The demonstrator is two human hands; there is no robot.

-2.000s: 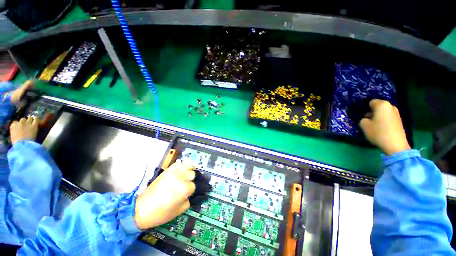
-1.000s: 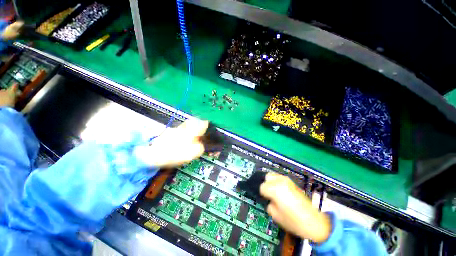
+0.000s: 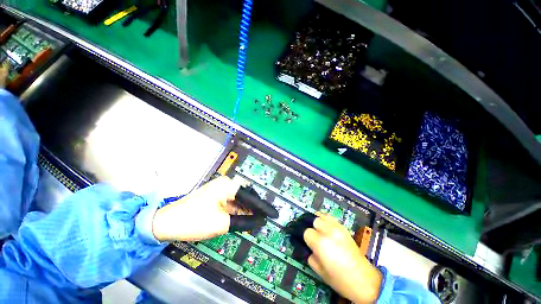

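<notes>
A black carrier pallet (image 3: pixel 237 270) with orange-brown side clamps holds a grid of small green circuit boards (image 3: pixel 258 170) in front of me. My left hand (image 3: pixel 201 211), with black finger cots, is over the left-middle boards, its fingertips pointing right. My right hand (image 3: pixel 338 252), also with black cots, is over the middle boards, close to the left fingertips. Both sets of fingertips are low over the boards. Whether either hand pinches a component cannot be told; the dark cots hide it.
Bins of dark leaded parts (image 3: pixel 323 56), yellow parts (image 3: pixel 365 138) and blue parts (image 3: pixel 440 160) stand on the green mat. Loose leaded parts (image 3: pixel 276 110) lie left of them. A coiled blue cord (image 3: pixel 242 53) hangs down. Another person's blue sleeve (image 3: pixel 18 145) shows at left, near another pallet (image 3: pixel 26 53).
My right hand has come from the blue bin to the boards. My left hand has moved from the pallet's upper edge down to its middle. The view has shifted and tilted.
</notes>
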